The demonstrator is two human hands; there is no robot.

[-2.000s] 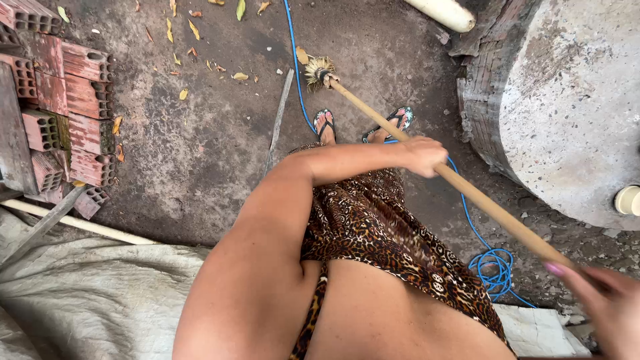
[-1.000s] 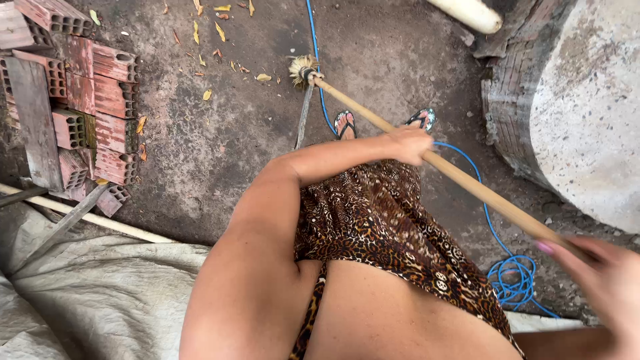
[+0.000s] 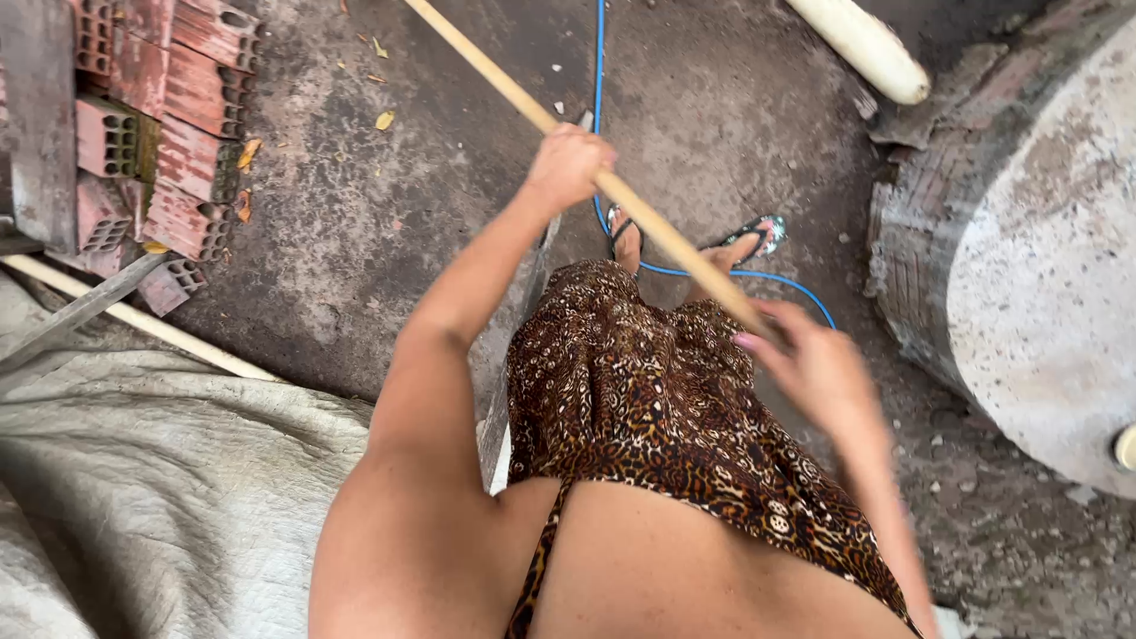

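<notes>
A long wooden broom handle (image 3: 670, 238) slants from the top edge, left of centre, down to the right across the view. My left hand (image 3: 570, 164) is closed around its middle. Near its lower end my right hand (image 3: 803, 359) grips it, slightly blurred, above the leopard-print dress (image 3: 639, 390). The handle's far end lies outside the view. Beneath it are my feet in flip-flops (image 3: 765, 238), with a blue hose (image 3: 601, 80) on the ground beside and behind them.
Hollow red bricks (image 3: 191, 146) and a wooden plank (image 3: 40, 124) lie at the left, above a grey tarp (image 3: 222, 470) and a pale pole (image 3: 151, 324). At the right stands a round concrete structure (image 3: 1047, 266); a whitish pipe (image 3: 865, 49) is at the top.
Both hands have moved with the handle; my right hand has come in from the right edge toward my body. The bristled end, seen earlier near my feet, is now out of view.
</notes>
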